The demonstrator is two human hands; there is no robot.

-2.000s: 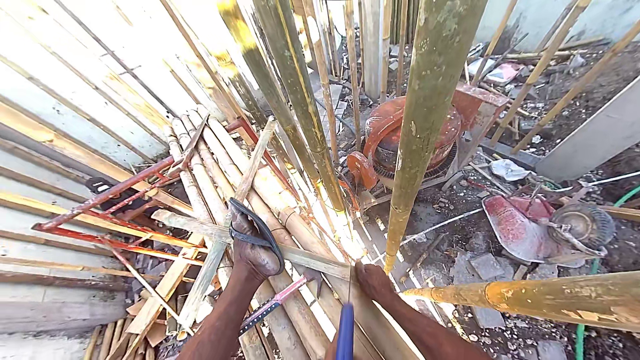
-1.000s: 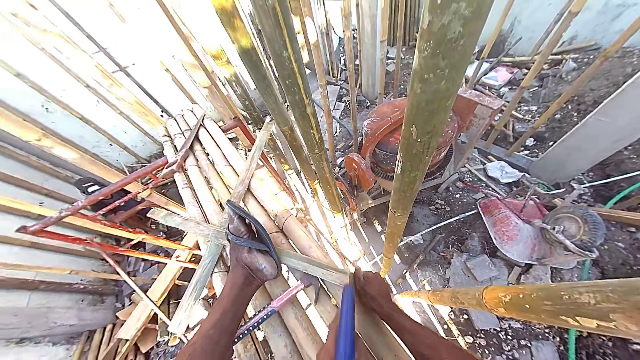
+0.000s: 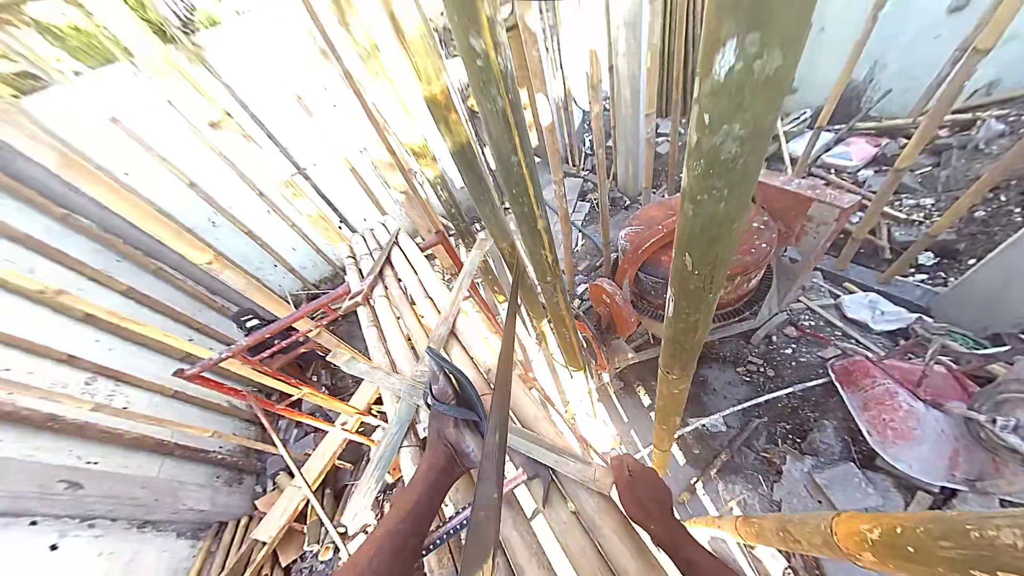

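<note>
My right hand (image 3: 644, 492) grips the right end of a wooden strip (image 3: 564, 460) that lies across the bamboo poles (image 3: 532, 404). A foot in a dark flip-flop (image 3: 460, 388) presses on the same strip further left. A hand saw's blade (image 3: 496, 416) rises from the bottom edge between foot and hand, tip upward; its handle is out of view. My left hand is not in view. A second wooden strip (image 3: 452, 308) crosses the first near the foot. Behind the blade lies a pink and dark dotted strip-like thing (image 3: 452, 528), partly hidden.
Upright bamboo poles (image 3: 704, 240) stand close ahead and one thick pole (image 3: 928, 536) juts in at lower right. A red metal frame (image 3: 268, 332) leans at left. Beyond are an orange concrete mixer (image 3: 720, 256), a red wheelbarrow (image 3: 904, 416) and rubble.
The saw has risen into view as a long upright blade; its blue handle and the hand at it, seen earlier at the bottom, have left view. Foot and right hand stay on the strip.
</note>
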